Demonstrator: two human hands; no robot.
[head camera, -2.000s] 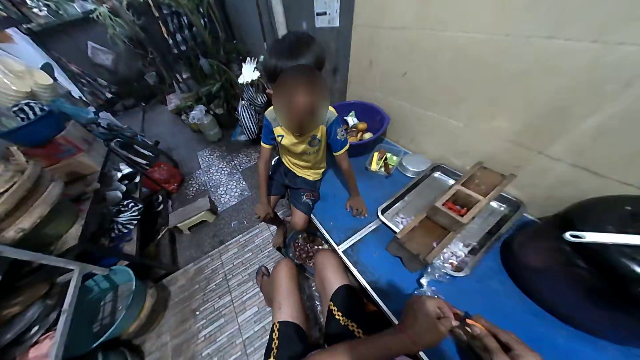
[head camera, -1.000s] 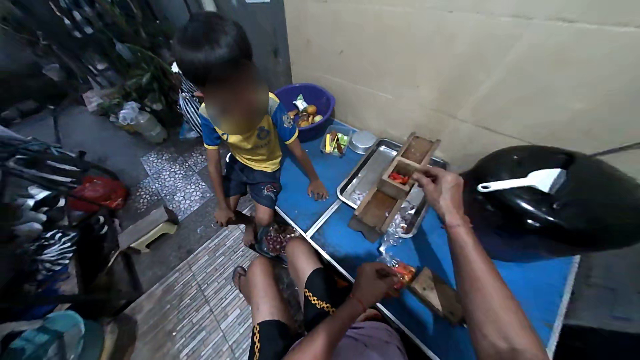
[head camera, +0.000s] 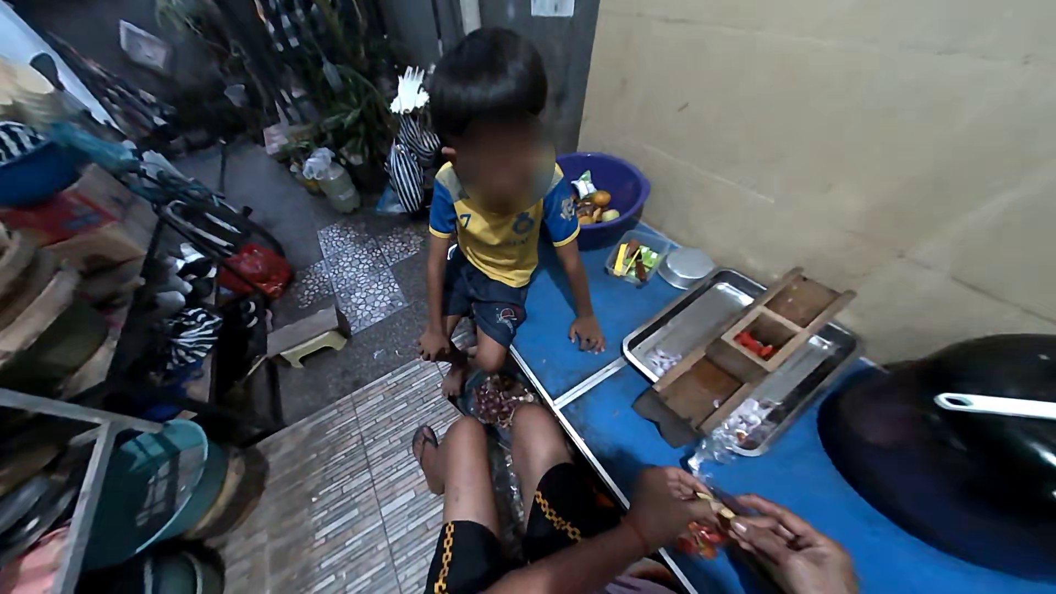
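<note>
My left hand (head camera: 664, 507) and my right hand (head camera: 792, 544) are close together at the blue table's near edge. Their fingers pinch a small yellowish piece (head camera: 716, 505), too small to identify. Red-orange pieces (head camera: 701, 540), apparently in clear plastic, lie just under the fingers. Beyond the hands, a wooden slicer-like board (head camera: 701, 388) rests across a metal tray (head camera: 652, 334). Its square wooden box holds red pieces (head camera: 755, 345). Crumpled clear plastic (head camera: 734, 429) lies at the tray's near end. The palms are partly hidden.
A person (head camera: 503, 239) sits ahead, one hand on the blue table (head camera: 569, 318). Near their feet is a container of small reddish-brown bulbs (head camera: 499, 400). A purple basin (head camera: 631, 186), a clear tub (head camera: 639, 256) and a round metal lid (head camera: 686, 266) stand beyond; a large black wok (head camera: 932, 445) is at right.
My right hand was at the slicer's wooden box one second ago and is now back beside my left hand. The view has shifted.
</note>
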